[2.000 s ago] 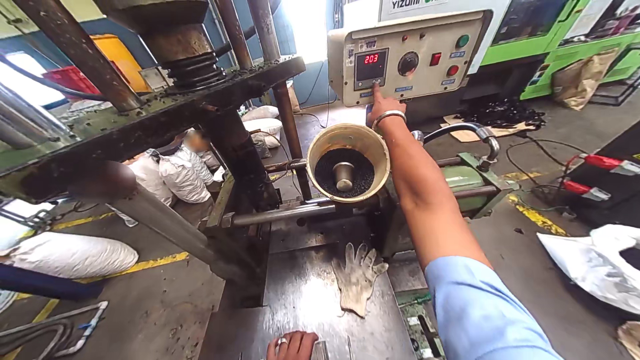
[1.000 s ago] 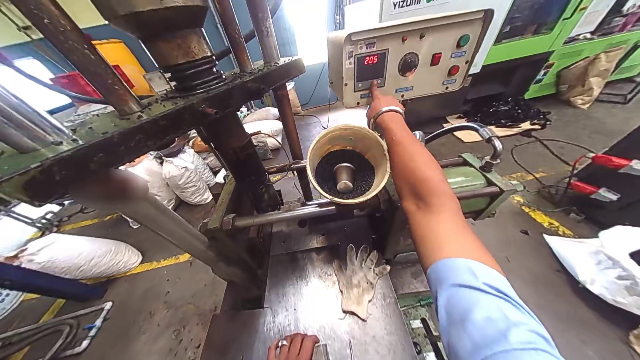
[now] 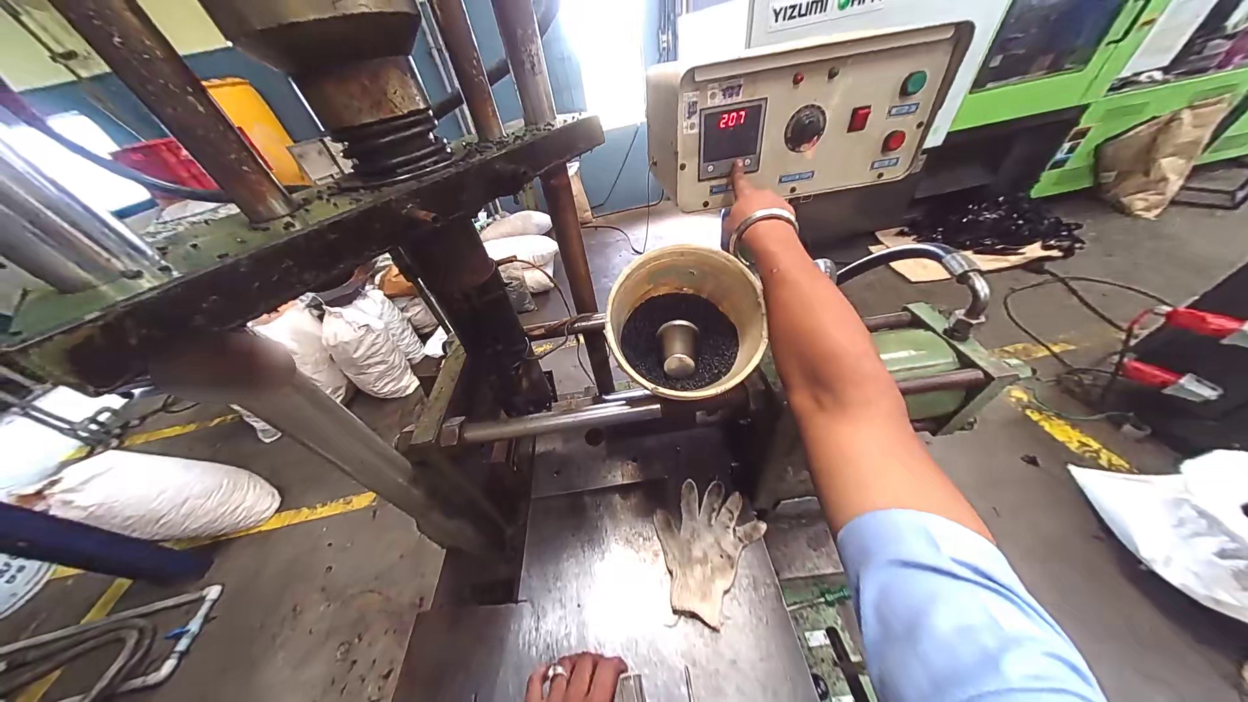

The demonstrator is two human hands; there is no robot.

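My right hand (image 3: 756, 200) reaches up to the control panel (image 3: 838, 97), its index fingertip on a button under the red digital display (image 3: 731, 120); it holds nothing. Below it stands a round cream hopper (image 3: 756, 302) of black pellets (image 3: 639, 336), with a metal cup (image 3: 679, 348) upright in the middle. My left hand (image 3: 577, 678) rests at the bottom edge of the steel table (image 3: 595, 575), partly out of frame, beside a small metal piece (image 3: 632, 686); whether it grips this I cannot tell. A soiled knit glove (image 3: 704, 556) lies flat on the table.
The press frame (image 3: 322, 244) with its thick columns stands at the left. White sacks (image 3: 156, 495) lie on the floor beyond. At the right are a green cylinder (image 3: 907, 353) with a hose (image 3: 897, 255), red-handled clamps (image 3: 1155, 375) and a white bag (image 3: 1170, 526).
The number on the red display has risen from 203 to 205 and then to 207. My right fingertip has stayed at the panel button, and my left hand has hardly moved.
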